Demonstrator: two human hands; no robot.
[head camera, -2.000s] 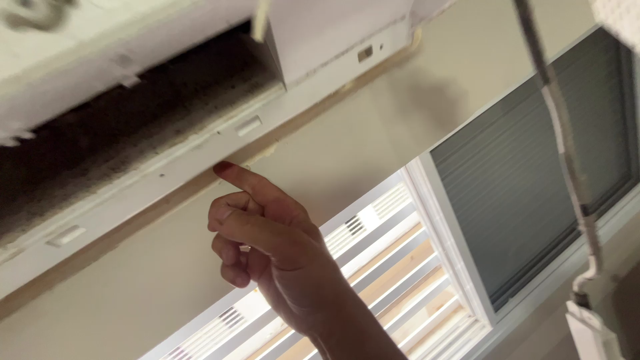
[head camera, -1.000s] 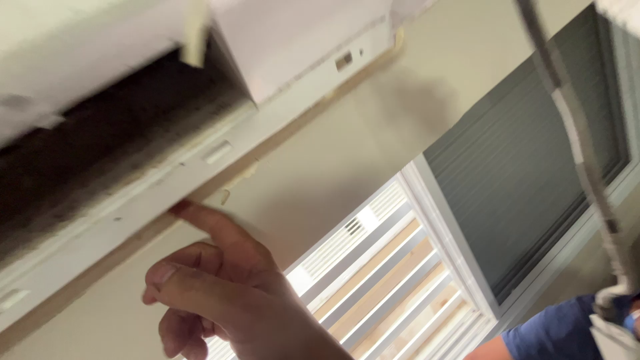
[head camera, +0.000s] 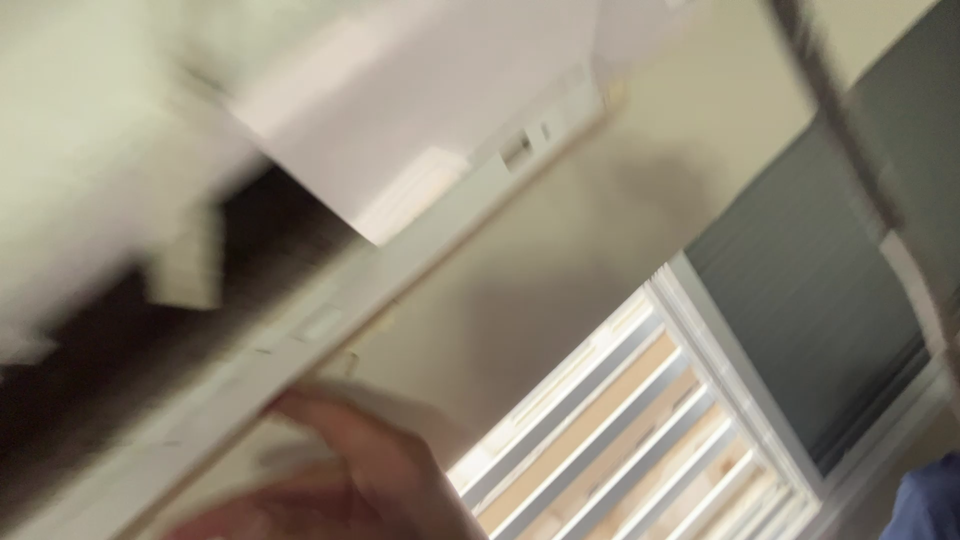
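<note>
My right hand (head camera: 375, 465) reaches in from the bottom, blurred and partly cut off by the frame. Its bent index finger has its tip at the lower edge of a white wall-mounted housing (head camera: 450, 202), which looks like an air conditioner's indoor unit; whether it presses there cannot be told. The other fingers are curled and hold nothing visible. Above the fingertip runs the long dark opening (head camera: 292, 217) of the housing, with a pale tab (head camera: 184, 262) hanging across it. Small rectangular recesses (head camera: 516, 150) mark the lower rim. My left hand is out of view.
Beige wall (head camera: 525, 300) lies below the housing. A window with white slats (head camera: 615, 450) and a dark ribbed panel (head camera: 795, 300) fill the right side. A partly wrapped cable or hose (head camera: 840, 120) hangs in front. Blue fabric (head camera: 926, 502) shows at the lower right.
The view has shifted closer to the housing. My right hand has moved lower in the frame, its index fingertip staying near the housing's lower edge. Blue clothing has come into view at the right.
</note>
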